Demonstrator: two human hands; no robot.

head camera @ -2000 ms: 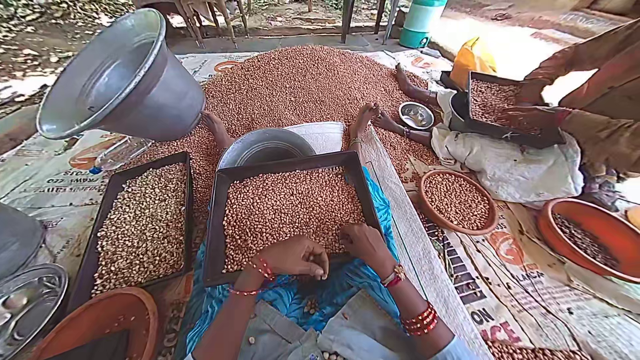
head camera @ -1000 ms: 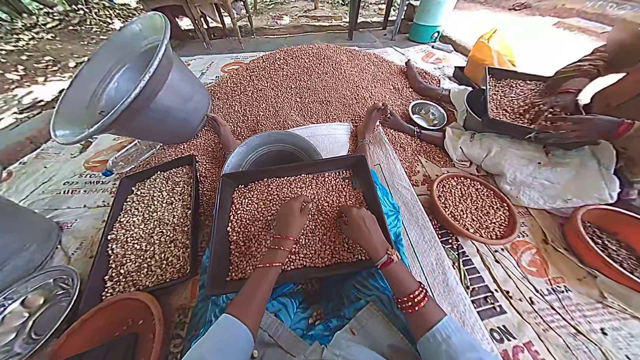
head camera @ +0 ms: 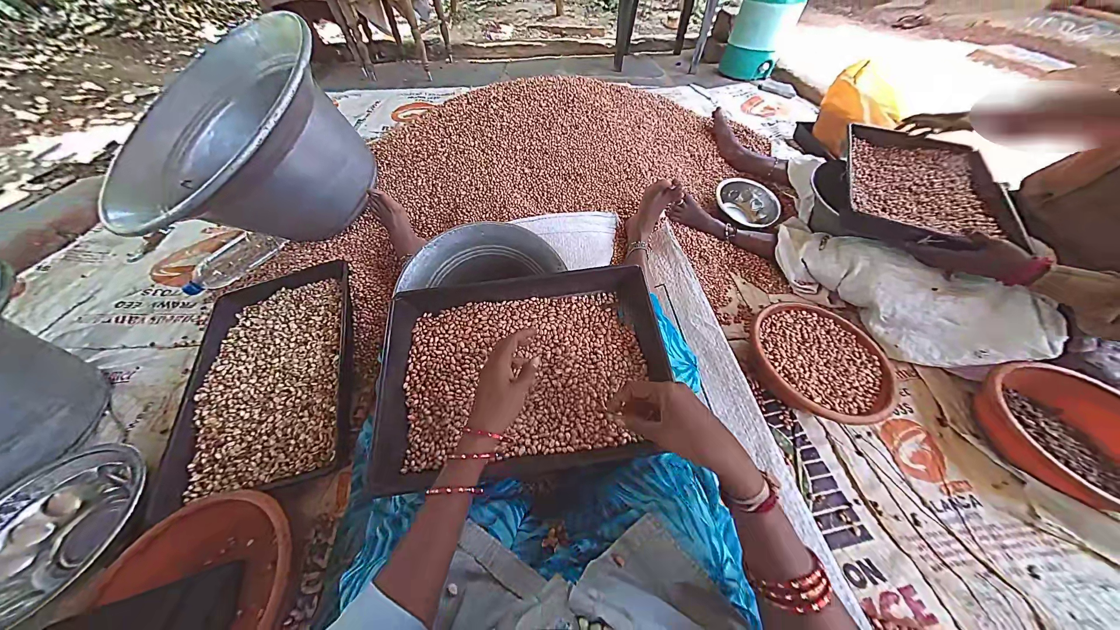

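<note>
A dark rectangular tray (head camera: 520, 473) of reddish-brown nuts or seeds (head camera: 569, 376) rests across my lap, over blue cloth. My left hand (head camera: 506, 381) is above the middle of the nuts, its fingers apart and nothing clearly held. Near the tray's right edge, my right hand (head camera: 669, 416) has its thumb and fingertips bent together; whether a nut is between them cannot be told. Behind the tray stands a metal basin (head camera: 481, 254), partly hidden by it. Left of my lap lies a second dark tray (head camera: 346, 367) filled with paler nuts (head camera: 267, 385).
A large nut heap (head camera: 551, 149) lies ahead. At left are a tilted metal tub (head camera: 306, 149), a plastic bottle (head camera: 236, 261), a steel plate (head camera: 114, 525) and a clay bowl (head camera: 262, 516). At right, a person holds a nut tray (head camera: 941, 232) near two bowls (head camera: 884, 394) (head camera: 997, 411).
My left hand has lifted from the nuts and its fingers have spread. My right hand has moved toward the tray's right edge. The other person's tray is now tilted, with hands at its edges.
</note>
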